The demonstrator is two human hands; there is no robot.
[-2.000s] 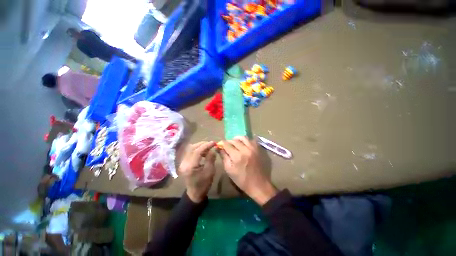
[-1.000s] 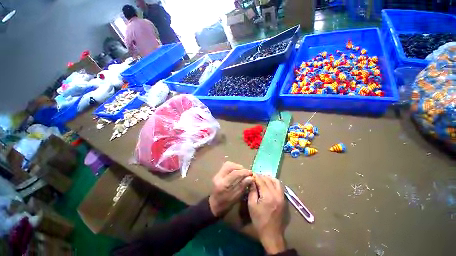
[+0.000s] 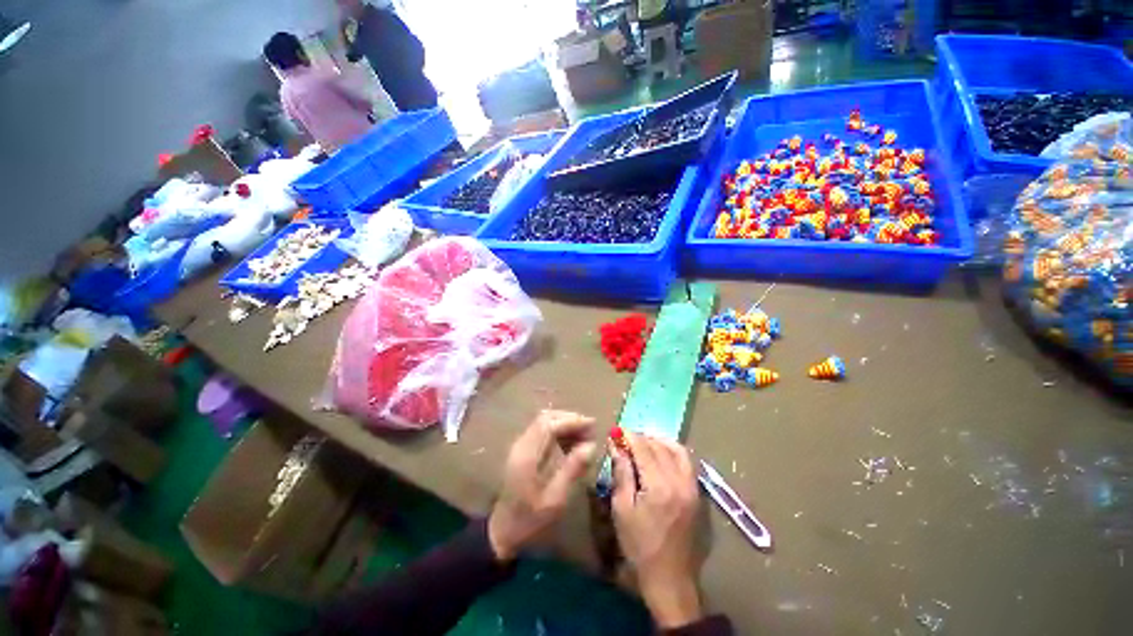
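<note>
My right hand [image 3: 661, 503] holds a small striped cone at its fingertips, by the near end of the green board [image 3: 668, 379]; a red tip [image 3: 618, 435] shows on it, and the rest is mostly hidden. My left hand [image 3: 543, 475] is just left of it, fingers loosely curled and apart, with nothing visible in them. A small pile of red pieces [image 3: 624, 342] lies left of the board. Loose blue-and-yellow striped cones [image 3: 738, 348] lie right of it, one cone [image 3: 826, 368] apart. White-pink thread snips [image 3: 734, 504] lie beside my right hand.
A blue crate [image 3: 826, 261] of red, yellow and blue pieces stands behind the board. Crates of dark parts [image 3: 590, 215] stand beside it. A clear bag of red pieces [image 3: 429, 336] is at left, a bag of striped cones [image 3: 1075, 255] at right. Two people are behind.
The view has turned and levelled since the earliest frame. Both hands were together at the piece; my left hand has now moved a little left, off it, and the red tip shows.
</note>
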